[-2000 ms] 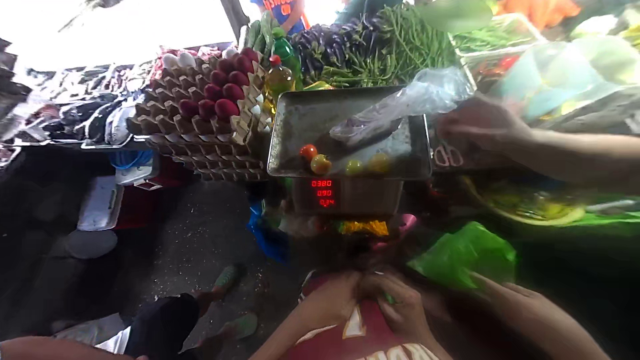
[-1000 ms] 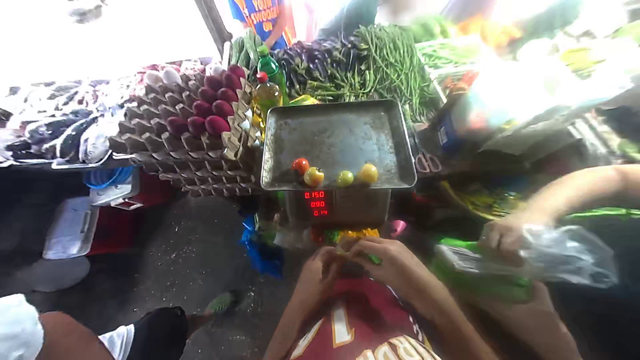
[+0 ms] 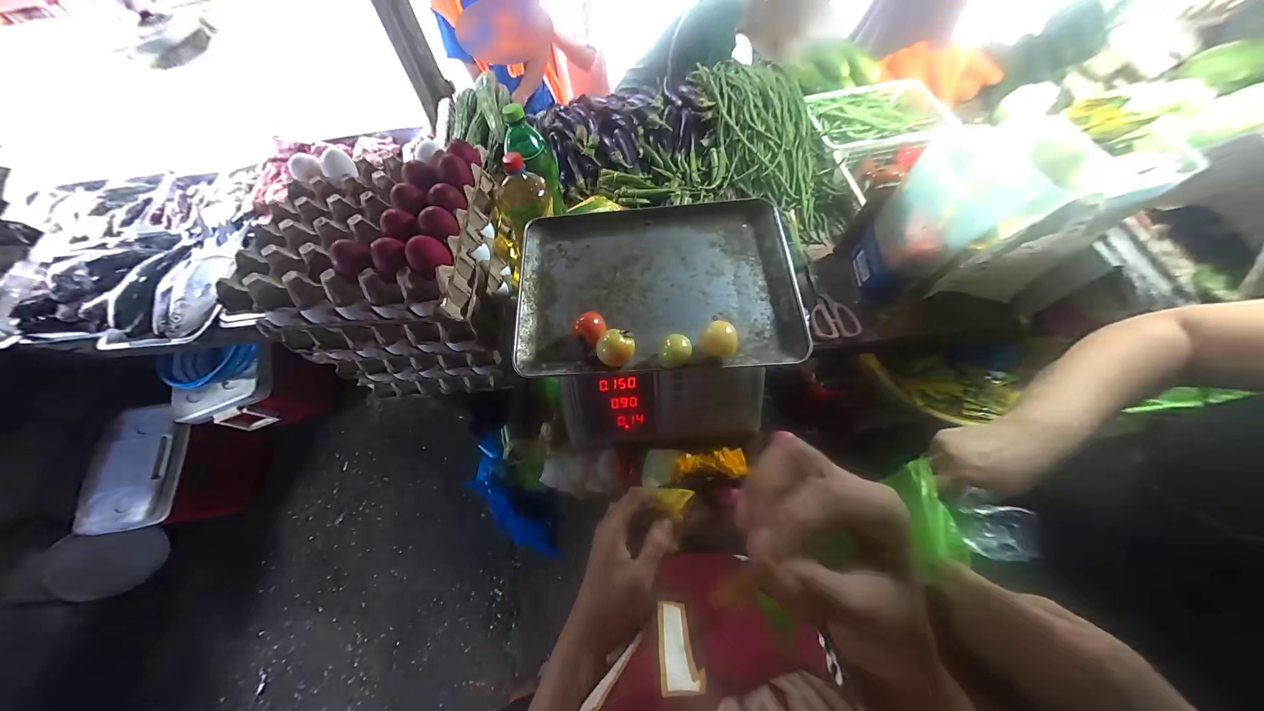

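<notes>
My left hand (image 3: 627,543), fingers curled, has a small thin yellow piece (image 3: 673,502) at its fingertips, above my red jersey (image 3: 711,632). Just right of it is my blurred right hand (image 3: 839,592), with something green below its fingers; its grip is unclear. Another blurred hand (image 3: 825,494) overlaps it, and whose it is I cannot tell for certain. Beyond my hands, a metal tray (image 3: 662,267) rests on a digital scale (image 3: 681,405). Along its near edge lie a red tomato (image 3: 590,327) and several yellowish and green ones (image 3: 675,350).
A co-worker's hand (image 3: 992,456) is at right by a green plastic bag (image 3: 930,518). Stacked egg trays (image 3: 385,341) stand left, beside bottles (image 3: 523,193). Eggplants (image 3: 612,138) and long beans (image 3: 760,128) lie behind. Scissors (image 3: 834,318) lie right of the tray.
My hands, together one second ago, are now apart. The clear bag over the tray two seconds ago has gone from there. The co-worker's upper hand has shifted down beside the green bag.
</notes>
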